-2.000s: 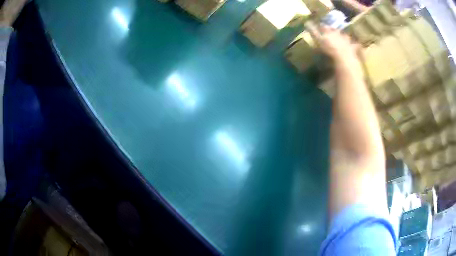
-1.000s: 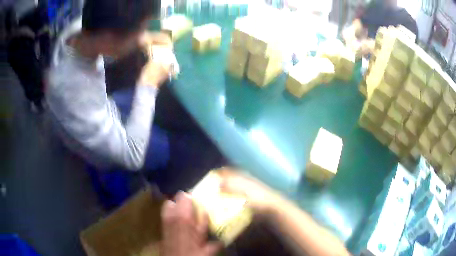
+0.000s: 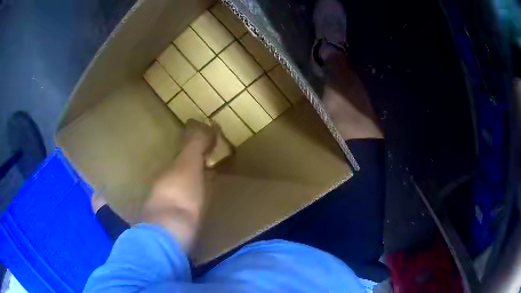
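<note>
A large brown corrugated carton (image 3: 274, 197) stands open in front of me, tilted in the picture. Closed tan kraft boxes (image 3: 223, 79) lie in rows on its bottom, towards the far side. My left hand (image 3: 200, 136) is down inside the carton at the near edge of these rows, slightly blurred. Its fingers are on one small kraft box (image 3: 220, 155), which shows at the hand's lower right; the fingertips are partly hidden. My right hand is not in view.
A bright blue plastic tote (image 3: 48, 220) is beside the carton at the lower left. My bare leg (image 3: 348, 109) is close along the carton's right side. A red object (image 3: 425, 273) is at the lower right.
The view has turned from the green bench down into the carton. Both hands were at kraft boxes above the carton; now my left hand is inside it and my right is out of view.
</note>
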